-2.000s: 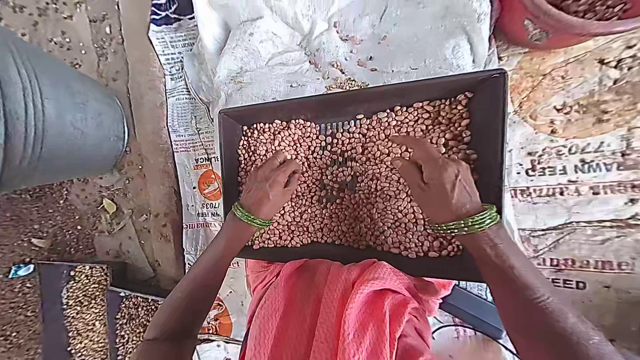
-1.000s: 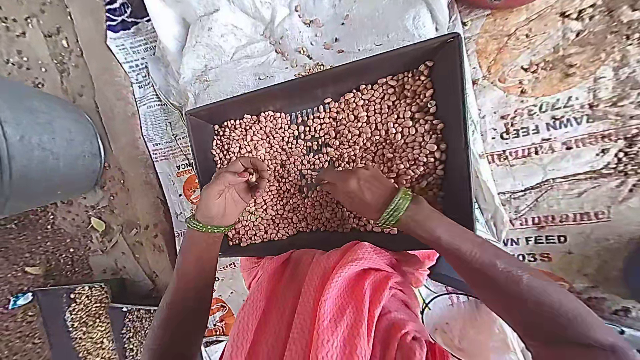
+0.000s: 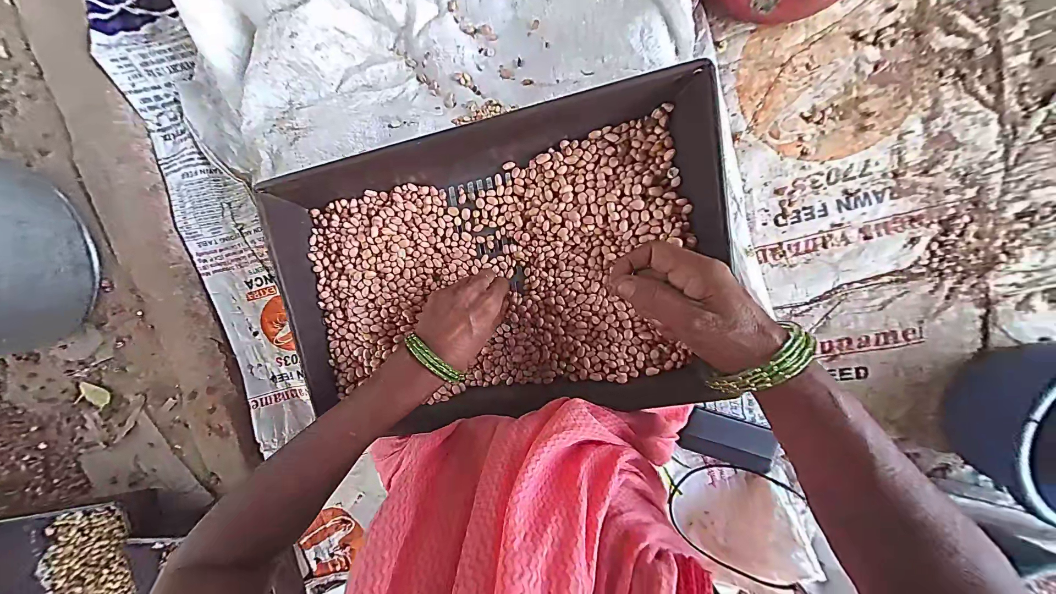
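Observation:
A dark rectangular tray lies tilted in the view, its bottom mostly covered by pinkish shelled peanuts. Near the middle a few slots in the tray's floor show between the nuts. My left hand, with green bangles at the wrist, reaches into the nuts left of centre, fingertips bunched at their surface; whether it grips a nut is hidden. My right hand, also with green bangles, hovers over the tray's right part with thumb and forefinger curled close together; I cannot tell if anything is between them.
White woven sacks with printing lie under and beyond the tray, with scattered nuts on them. A metal bucket stands at the left, a dark blue vessel at the right. Another tray of nuts is at lower left. Pink cloth covers my lap.
My right hand has moved from the tray's middle to its right side. My left hand, raised with curled fingers a second ago, now reaches down into the nuts nearer the middle.

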